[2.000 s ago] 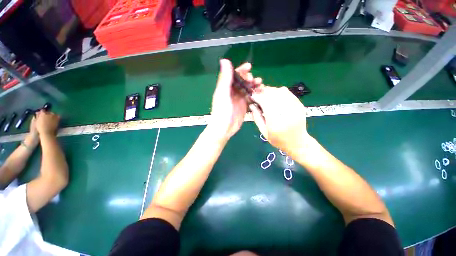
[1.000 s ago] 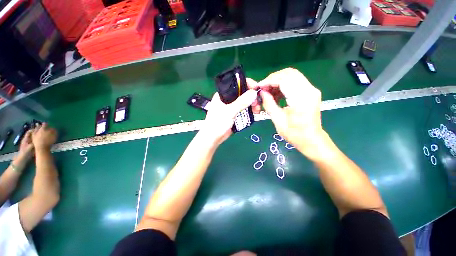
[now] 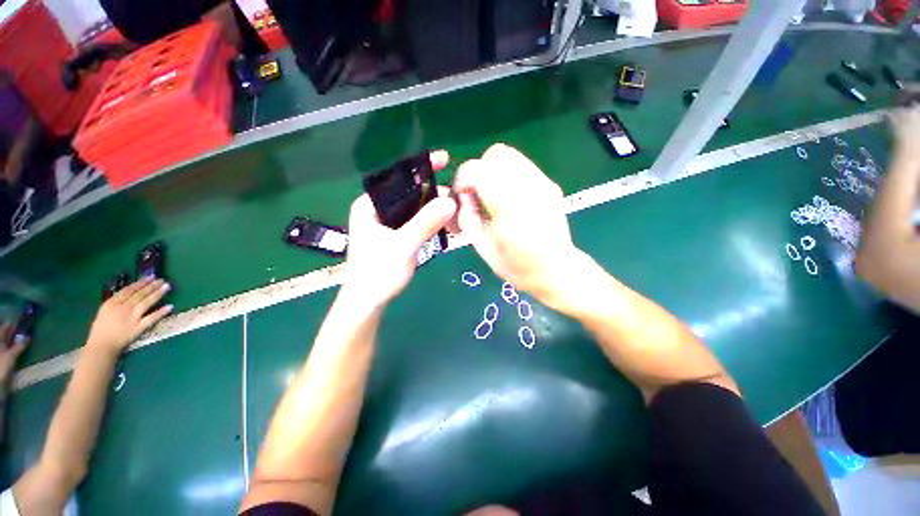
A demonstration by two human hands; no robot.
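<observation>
My left hand [image 3: 388, 237] holds an opened black mobile phone [image 3: 399, 191] above the belt rail. A dark panel faces up and part of a pale keypad [image 3: 431, 247] shows below my thumb. My right hand [image 3: 514, 212] is at the phone's right edge with thumb and fingertips pinched together. A thin thread-like line shows near the fingertips; what they pinch is too small to tell. Several white rings [image 3: 490, 312] lie on the green bench below my hands.
Black phones lie on the green belt [image 3: 242, 202], one left of my hands [image 3: 319, 236], one right [image 3: 613, 135]. A yellow-framed unit [image 3: 630, 85] lies behind. A grey post [image 3: 721, 91] slants at right. Red trays [image 3: 156, 111] stand across. Neighbours' hands are at both sides; a ring heap [image 3: 829, 219] is right.
The view has shifted right. The phone stays in my left hand and my right fingertips stay at its edge. The left neighbour's hand now reaches onto phones on the belt.
</observation>
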